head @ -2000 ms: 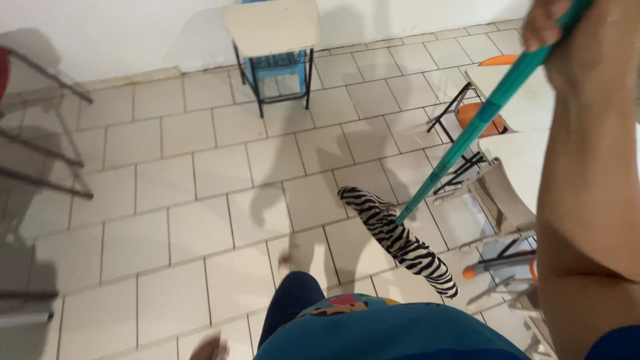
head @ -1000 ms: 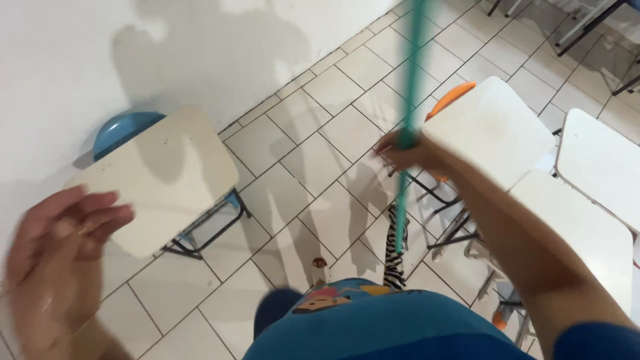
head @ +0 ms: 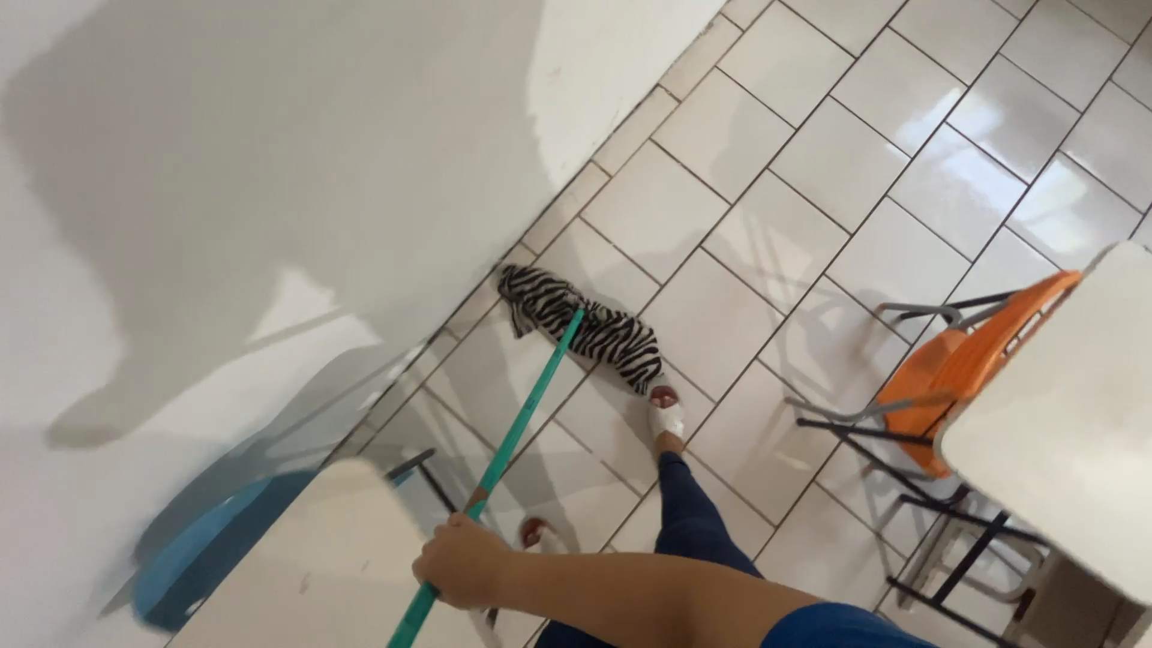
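My right hand (head: pixel 463 560) is closed around a green mop or squeegee handle (head: pixel 526 409), which slants from the bottom edge up to the head on the floor. A zebra-striped cloth (head: pixel 585 326) covers that head; it lies on the white tiles, one end at the foot of the wall and the other beside my shod foot (head: pixel 666 414). The lower end of the handle runs out of view at the bottom. My left hand is out of view.
The white wall (head: pixel 432 117) rises on the left. A cream desk top (head: pixel 315 558) with a blue chair (head: pixel 216 549) stands at the lower left. Toward the right are another cream desk top (head: pixel 1071 414), an orange chair (head: pixel 963 378) and metal legs. Light reflects off the floor tiles (head: pixel 711 315).
The view has swung toward the wall. The zebra-striped head has moved to the foot of the wall. My left hand, seen open a second ago, has left the view.
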